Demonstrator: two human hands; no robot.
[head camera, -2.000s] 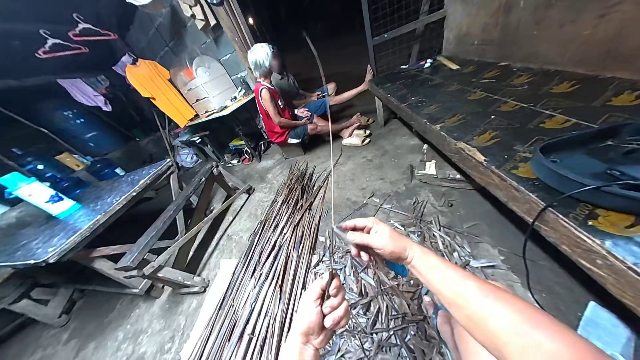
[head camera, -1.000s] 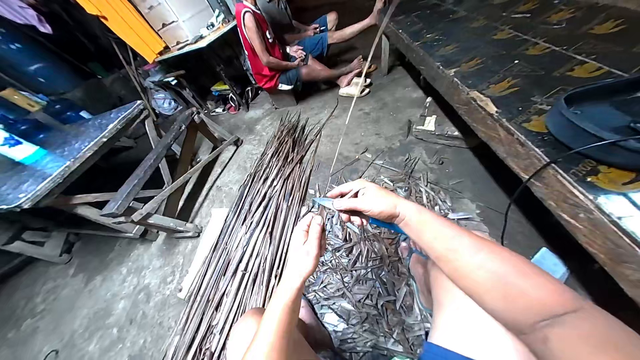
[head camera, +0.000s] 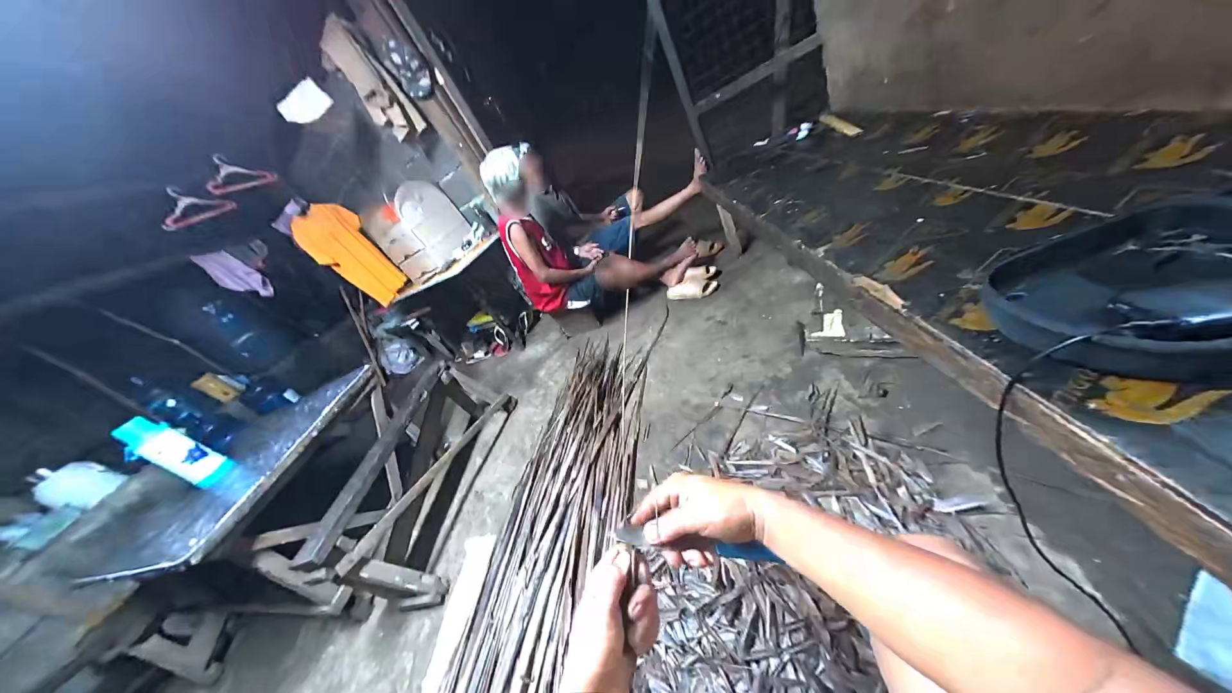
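Observation:
My left hand (head camera: 613, 616) pinches the lower end of a long thin plant rib (head camera: 628, 318), which rises away from me. My right hand (head camera: 703, 520) holds a small knife; its blade (head camera: 632, 535) lies against the rib just above my left fingertips, and part of a blue handle shows below the wrist. Under and left of my hands lies a long bundle of dry brown ribs or sticks (head camera: 539, 500). A pile of dry leaf shreds (head camera: 760, 606) spreads on the floor beneath my right arm.
Two people (head camera: 549, 260) sit on low seats ahead. A wooden table (head camera: 289, 433) with slanted legs stands at left. A raised platform (head camera: 828, 260) runs along the right, bearing a black basin (head camera: 1116, 289); a black cable (head camera: 1003, 462) hangs over its edge. Slippers (head camera: 693, 287) lie on the floor.
The view has tilted up since one second ago. My hands are still together at the lower part of the rib, with the blade now close above my left fingertips.

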